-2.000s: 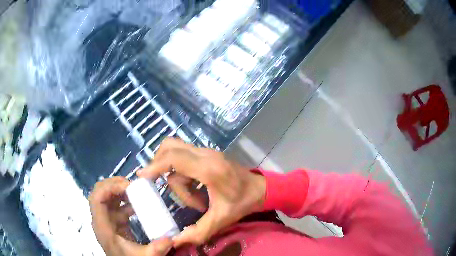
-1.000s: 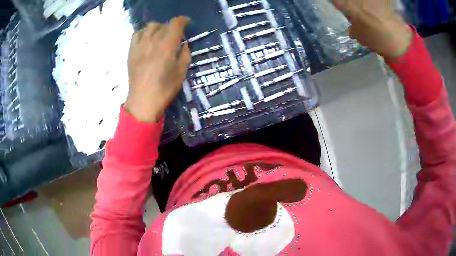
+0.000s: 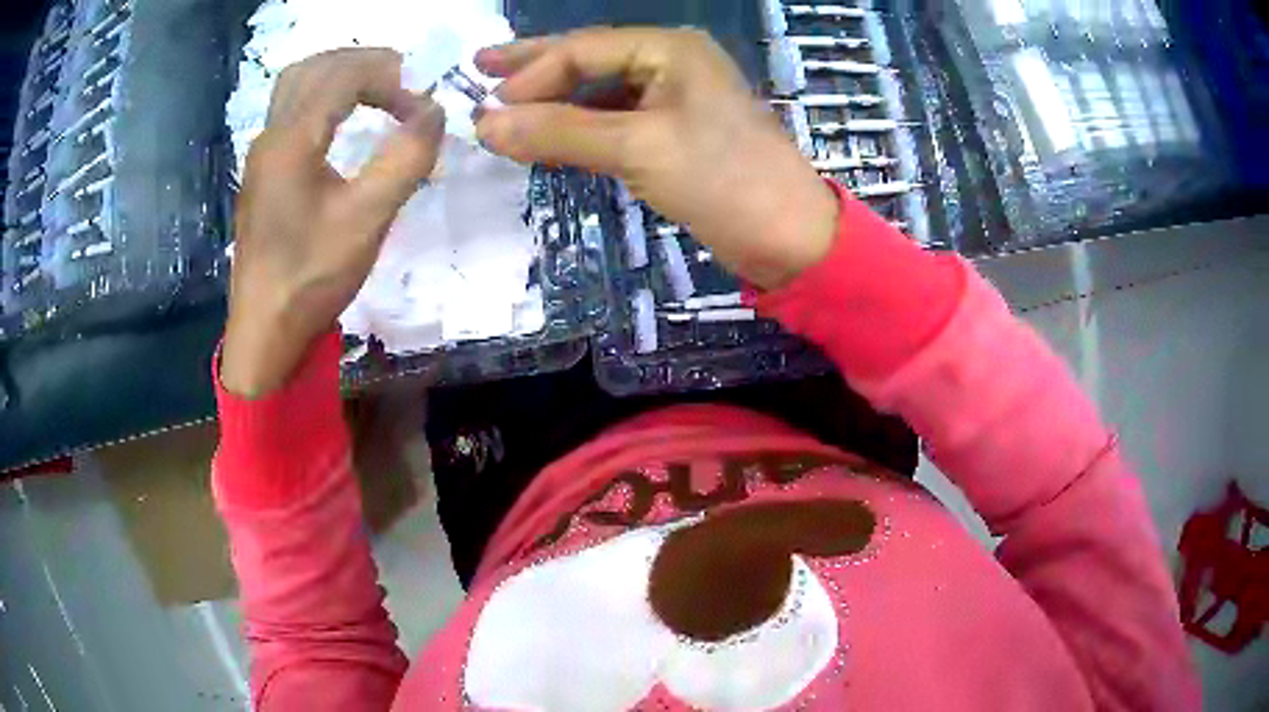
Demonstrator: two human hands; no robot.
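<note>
My left hand [image 3: 327, 195] and my right hand [image 3: 668, 132] are raised close together over the pad tray, fingertips almost meeting. Between them is a small thin stemmed core [image 3: 466, 86], silvery with a whitish end at my right fingertips. Its other end reaches toward my left finger and thumb, which are pinched together; whether they grip it is hard to tell. The pad tray is heaped with white pads [image 3: 466, 264]. The core tray [image 3: 696, 369] lies to its right, with rods in ladder-like rows, partly hidden by my right hand and sleeve.
The filled-unit tray [image 3: 1099, 104] is at the right. The far-left tray [image 3: 84, 181] holds rows of small stemmed parts. A red stool [image 3: 1225, 568] stands on the floor at lower right. A cardboard box [image 3: 209, 522] is below the bench at left.
My right hand has come in from the far right to meet my left hand above the white pads. My left hand has moved left, off the core tray's edge. The view has shifted.
</note>
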